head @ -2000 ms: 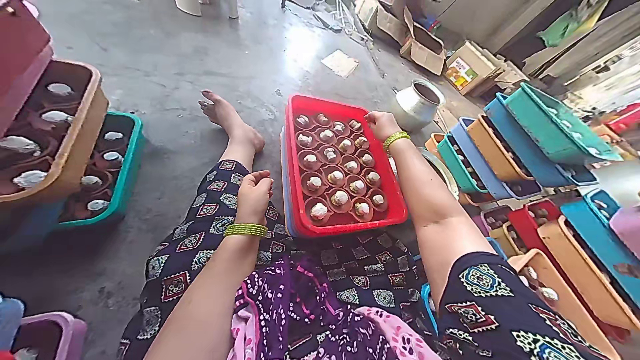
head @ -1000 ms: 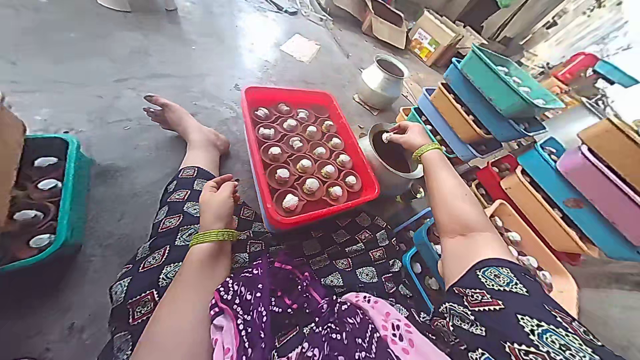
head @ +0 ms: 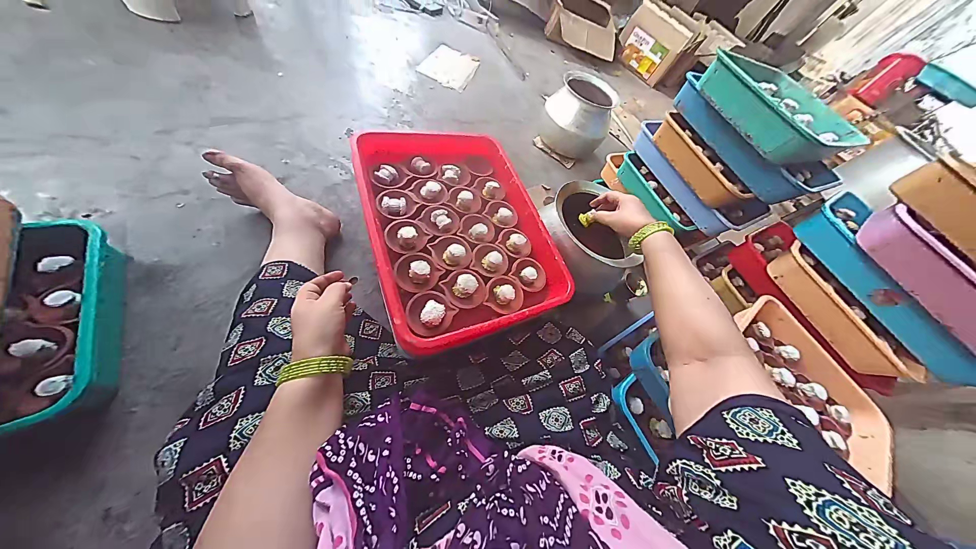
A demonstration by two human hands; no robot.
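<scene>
My right hand [head: 621, 213] pinches a small yellowish-white lump [head: 587, 219] over the dark contents of a metal pot [head: 560, 210]. Left of the pot lies a red plastic tray [head: 537, 229], filled with small round clay cups [head: 428, 313]. Most cups hold a whitish tuft or lump [head: 465, 284]; the cup in the far right corner [head: 479, 165] shows none. My left hand [head: 322, 309] hovers left of the tray, fingers curled together, with nothing clearly visible in them. Both wrists wear yellow-green bangles.
Stacked plastic trays [head: 778, 114] of similar cups stand at right, with a peach tray [head: 877, 427] nearer me. A green tray [head: 107, 305] sits at far left. Beyond the red tray are a second metal pot [head: 579, 114], cardboard boxes [head: 583, 30] and a paper sheet [head: 450, 67] on the floor.
My right hand has moved from the red tray's right edge to over the pot. The lump in its fingers looked white a second ago and looks yellowish now. My left hand stays beside the tray.
</scene>
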